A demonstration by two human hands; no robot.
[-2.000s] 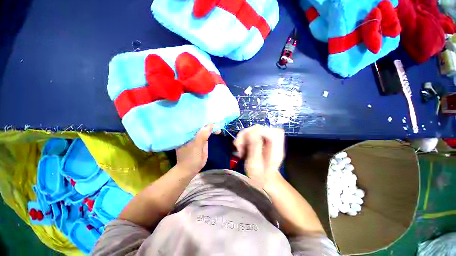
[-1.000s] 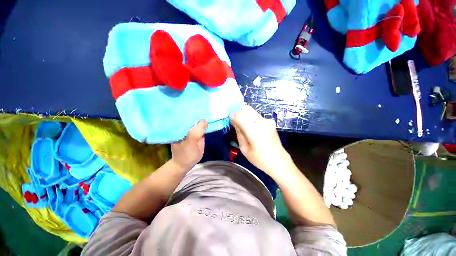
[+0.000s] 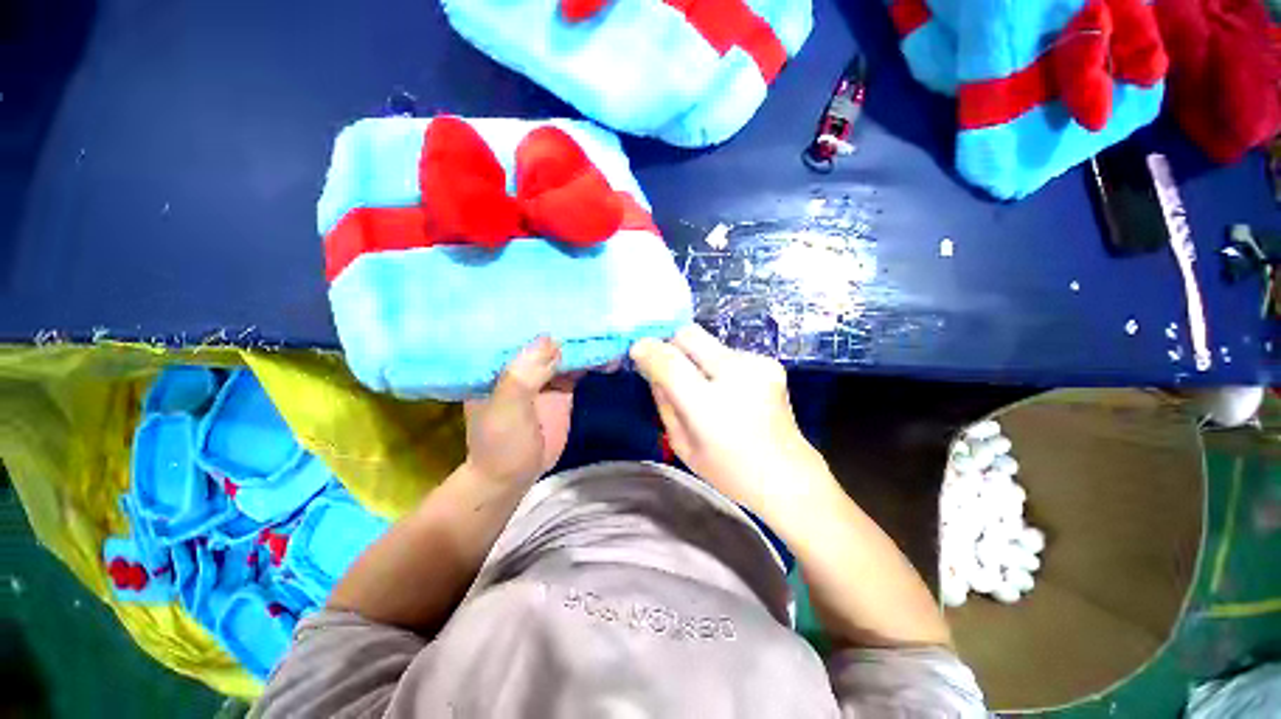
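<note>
A light blue plush gift box [image 3: 478, 312] with a red band and a red bow [image 3: 523, 197] lies at the near edge of the table. My left hand [image 3: 517, 421] grips its near edge, with the thumb on top. My right hand [image 3: 724, 407] has its fingertips at the near right corner of the plush, beside the seam. The fingertips are close together; a needle or thread there is too small to see.
Two more blue plush boxes [image 3: 660, 70] [image 3: 1061, 106] lie farther back. Red-handled snips [image 3: 840, 115], a black rectangle [image 3: 1127, 204] and a pink strip [image 3: 1180, 260] lie on the table. A yellow sack [image 3: 302, 414] holds blue covers; a carton [image 3: 1110, 562] holds white pieces [image 3: 988, 517].
Two seconds ago my right hand was blurred and away from the plush, with a thread between them; now it is at the near right corner. The plush is turned straighter to the table edge.
</note>
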